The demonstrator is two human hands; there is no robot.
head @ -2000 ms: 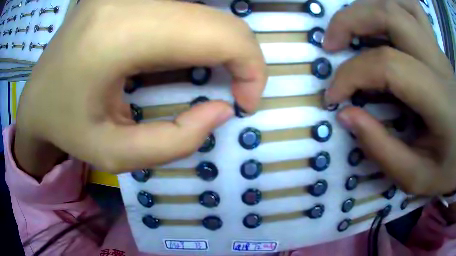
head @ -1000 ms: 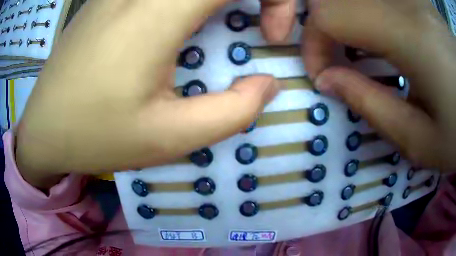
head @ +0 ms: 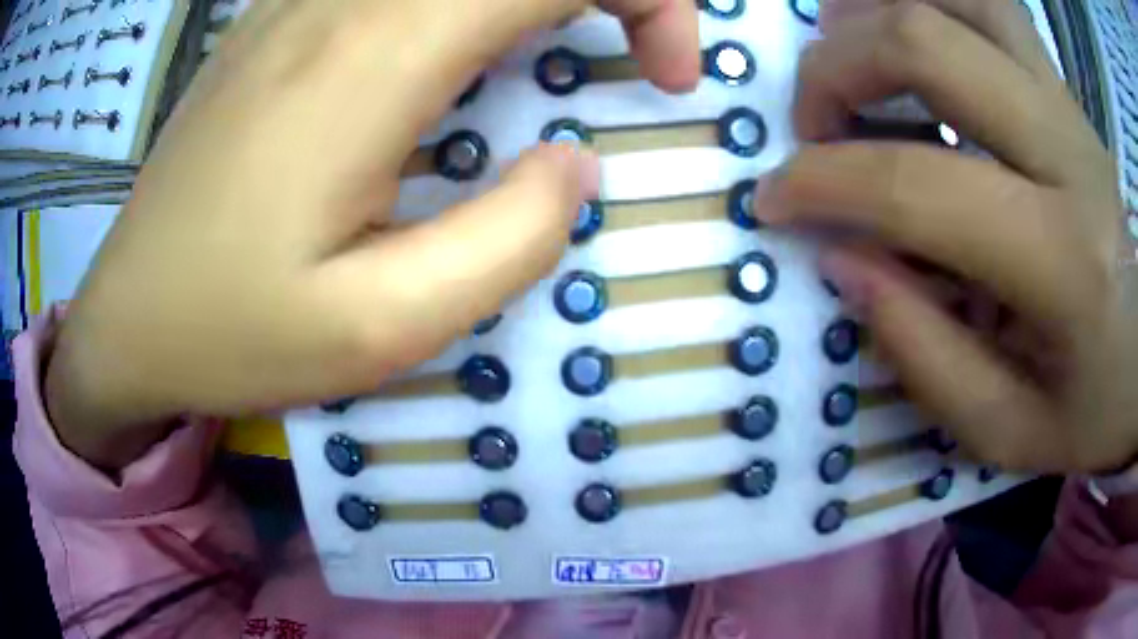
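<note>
The large white tray (head: pixel 668 537) lies before me, with columns of dumbbell-shaped slots (head: pixel 680 210) in tan-brown. Small round parts (head: pixel 579 297) with dark rims and grey or bright centres sit at the slot ends. My left hand (head: pixel 337 237) is over the left and middle columns, thumb and index finger apart, the thumb tip against a part at a middle-column slot. My right hand (head: pixel 967 237) is over the right columns, blurred, fingers spread, one fingertip at the right end of a middle slot. Both hands hide several parts. I see nothing held in either hand.
Stacked trays (head: pixel 75 75) with similar parts stand at the upper left, and another stack (head: pixel 1119 75) at the right edge. Two small labels (head: pixel 443 570) are on the tray's near edge. Yellow tape (head: pixel 256 437) shows at the bench edge. Pink sleeves (head: pixel 125 524) and dark cords are below.
The tray sits slightly further left and higher in view than a second ago. My hands have moved apart; my right fingers have spread, uncovering slot ends in the middle column.
</note>
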